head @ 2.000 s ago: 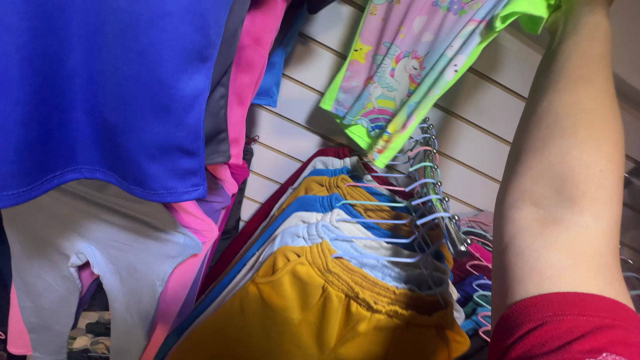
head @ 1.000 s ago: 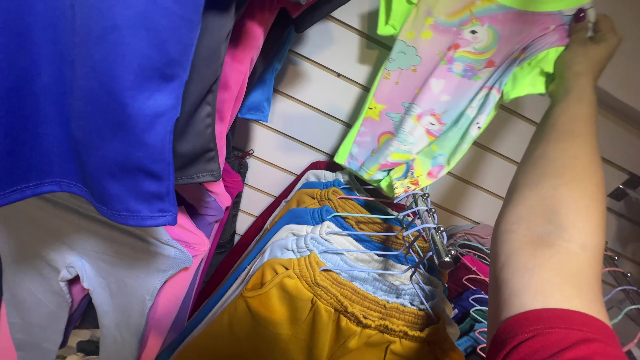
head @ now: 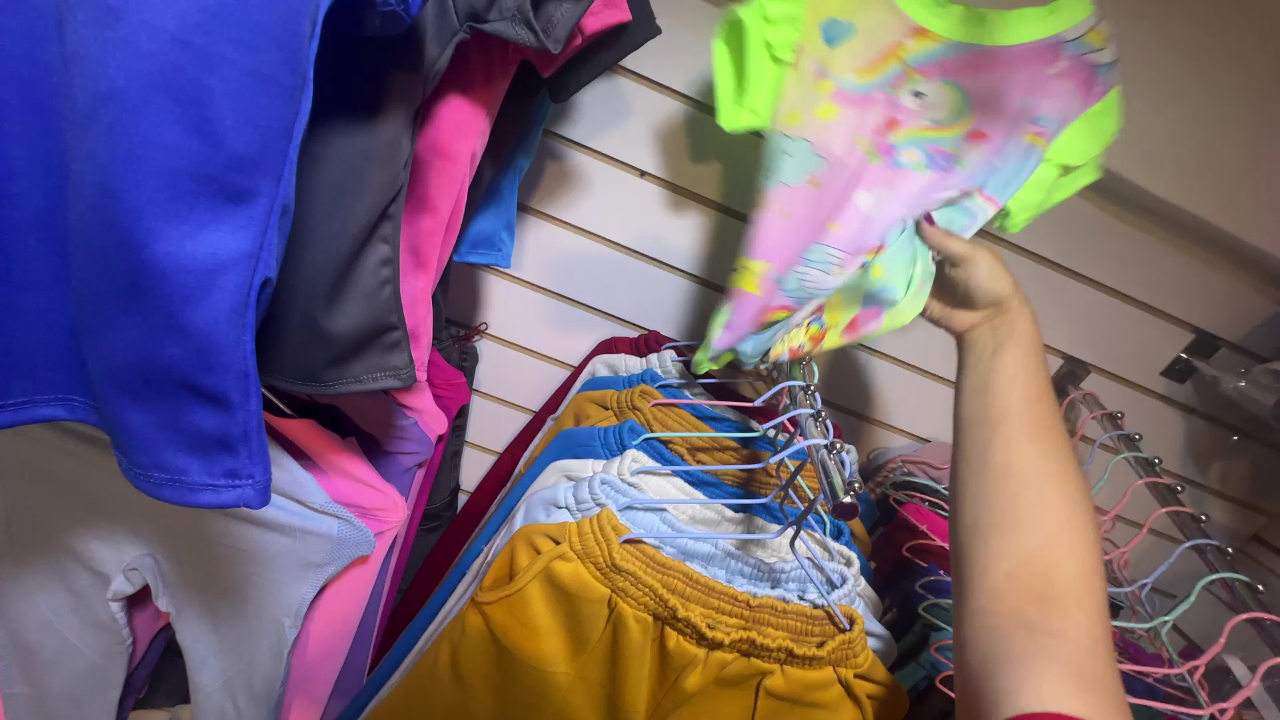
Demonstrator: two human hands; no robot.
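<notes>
A child's short-sleeved shirt (head: pixel 890 150) with a unicorn print and neon green trim hangs at the upper right, slightly blurred. My right hand (head: pixel 970 275) is at its lower right side, the thumb on the front of the fabric and the other fingers partly hidden. Below the shirt, mustard sweatpants (head: pixel 640 620) and several other trousers hang on thin hangers from a metal display arm (head: pixel 828 460). My left hand is out of view.
Blue (head: pixel 140 220), dark gray (head: pixel 350 210) and pink garments hang close on the left, above light gray leggings (head: pixel 220 560). A white slatwall (head: pixel 620 240) stands behind. More colored hangers fill a second metal arm (head: pixel 1160 490) at the right.
My right hand has moved down from the shirt's upper right part to its lower side. The shirt now shows more fully, with its neckline and both sleeves in view.
</notes>
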